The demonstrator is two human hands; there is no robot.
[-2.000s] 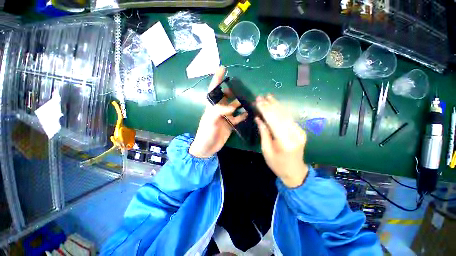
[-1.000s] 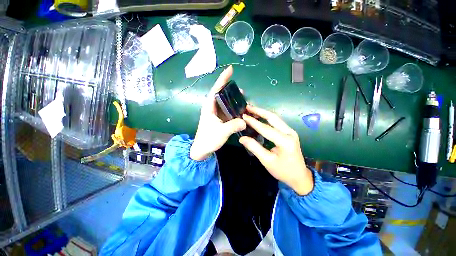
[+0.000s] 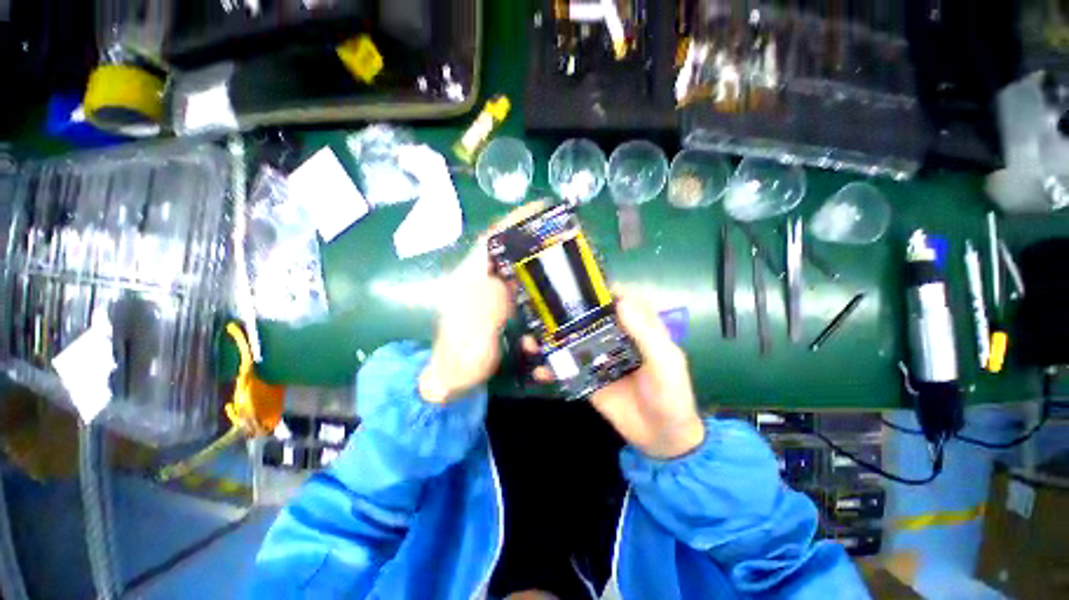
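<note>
The opened phone body (image 3: 566, 299) is held above the front of the green mat, tilted, with its inner side facing me. Its battery (image 3: 563, 281) has yellow edges and a bright glare along the middle. Silver-grey plates show at the end nearer me. My left hand (image 3: 469, 322) grips the phone's left side, and its fingers are partly hidden behind it. My right hand (image 3: 654, 381) holds the lower right edge and corner. Both hands are bare, with blue sleeves.
Several clear cups (image 3: 637, 172) stand in a row behind the phone. Tweezers (image 3: 795, 279) and dark thin tools lie to the right, beside an electric screwdriver (image 3: 934, 334). White sheets (image 3: 327, 193) lie at the left. A yellow tape roll (image 3: 124, 96) is at the far left.
The phone body now shows its open inner side with the battery, where a dark side showed before. My right hand has moved to its lower right corner. The camera view has shifted.
</note>
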